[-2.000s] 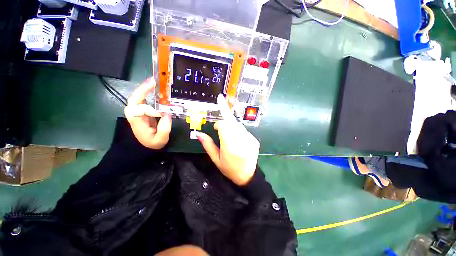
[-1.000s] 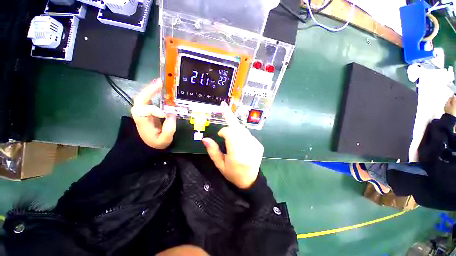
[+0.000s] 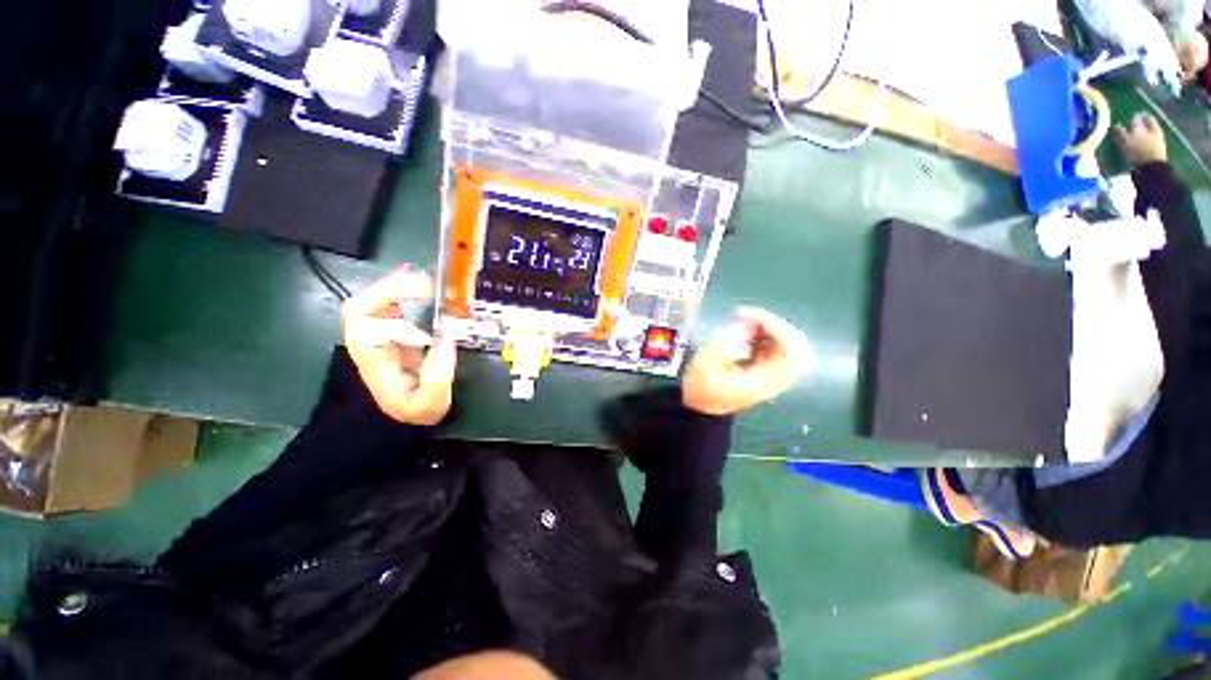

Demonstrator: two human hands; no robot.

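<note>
The thermostat (image 3: 538, 262) sits in the orange nest plate (image 3: 465, 247) of the clear test fixture (image 3: 691, 286), its screen lit with white-blue digits. The yellow toggle clamp (image 3: 526, 356) is at the fixture's front edge. The red power rocker switch (image 3: 657, 343) glows at the lower right corner. My left hand (image 3: 401, 356) is at the fixture's lower left corner, fingers bent at its edge; whether it grips the edge is unclear. My right hand (image 3: 746, 363) is off the fixture, right of the switch, with fingers curled; I cannot tell whether it holds anything.
Several thermostats (image 3: 166, 140) lie housing up at the upper left, some on a black foam pad (image 3: 299, 193). Another black pad (image 3: 969, 345) lies at right. A blue tape holder (image 3: 1047, 133) and another person's arm (image 3: 1182, 266) are at far right. Cables (image 3: 810, 126) run behind the fixture.
My right hand has moved from the screen's lower right corner to the right of the fixture. My left hand stays at the corner. The smaller number on the screen has changed.
</note>
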